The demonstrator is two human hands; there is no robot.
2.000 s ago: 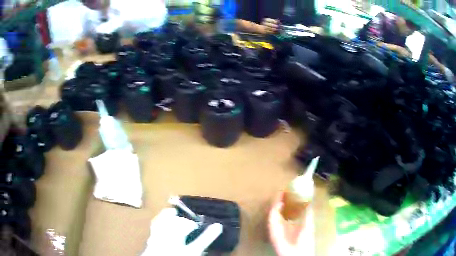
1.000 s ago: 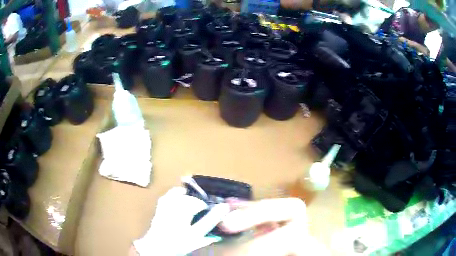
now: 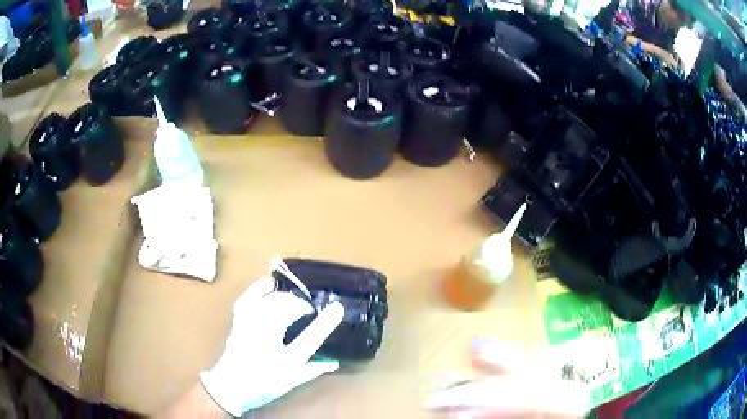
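Note:
A black speaker housing (image 3: 356, 303) lies on its side on the brown cardboard. My left hand (image 3: 278, 340), in a white glove, holds it at its left end. Thin pale lead wires (image 3: 291, 276) stick out above the glove. My bare right hand (image 3: 508, 389) is blurred and overexposed at the bottom right, apart from the housing; its fingers are unclear. The amber glue bottle (image 3: 473, 280) stands on the cardboard right of the housing, its pale nozzle tilted up to the right, with no hand on it.
A clear bottle (image 3: 176, 155) stands behind a folded white cloth (image 3: 176, 233) at left. Black housings (image 3: 364, 135) stand in rows behind and at left. Loose black plastic parts (image 3: 606, 188) heap at right, above a green-white printed sheet (image 3: 590, 344). A person's arm shows at the top right.
My right hand held the glue bottle, then reached to the housing with the bottle standing released. Now it has moved away to the lower right. My left hand stays on the housing.

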